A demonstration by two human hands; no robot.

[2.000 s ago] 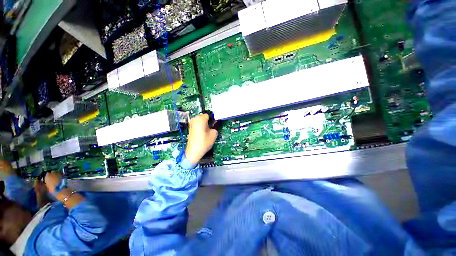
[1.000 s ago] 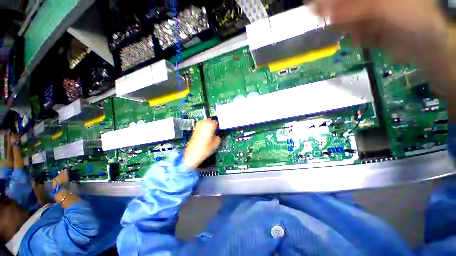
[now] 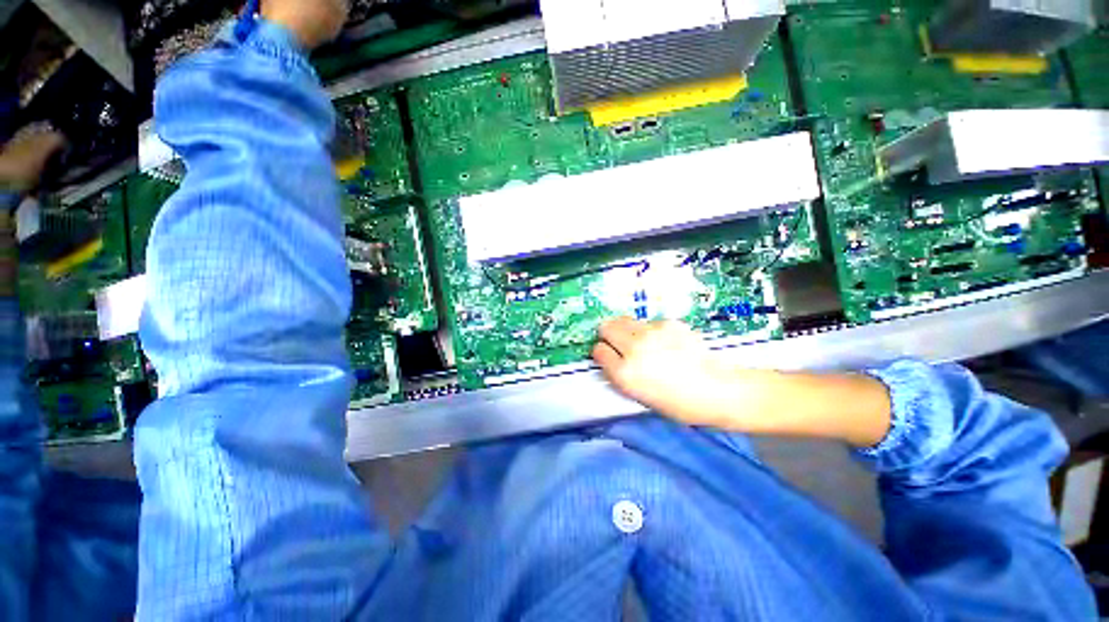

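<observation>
A large green circuit board (image 3: 547,310) lies in front of me, with a long white-silver heat sink (image 3: 645,201) across its middle. A finned heat sink (image 3: 657,55) with a yellow strip (image 3: 669,100) stands at its far edge. My right hand (image 3: 657,365) is over the board's front edge, fingertips down near small blue components (image 3: 641,304); whether it pinches a part cannot be told. My left hand (image 3: 307,17) is at the top edge of the picture, partly cut off, reaching over the bins; its fingers and anything in them are hidden.
A silver conveyor rail (image 3: 535,405) runs along the front. More boards lie left and right, the right one with a heat sink (image 3: 1022,143). Dark bins with shiny parts (image 3: 183,30) are at the upper left. Another person's hand (image 3: 31,158) and blue sleeve are at the far left.
My left hand has moved from the board's left edge up to the bins. My right hand has come down from the upper right to the board's front. The view has shifted right.
</observation>
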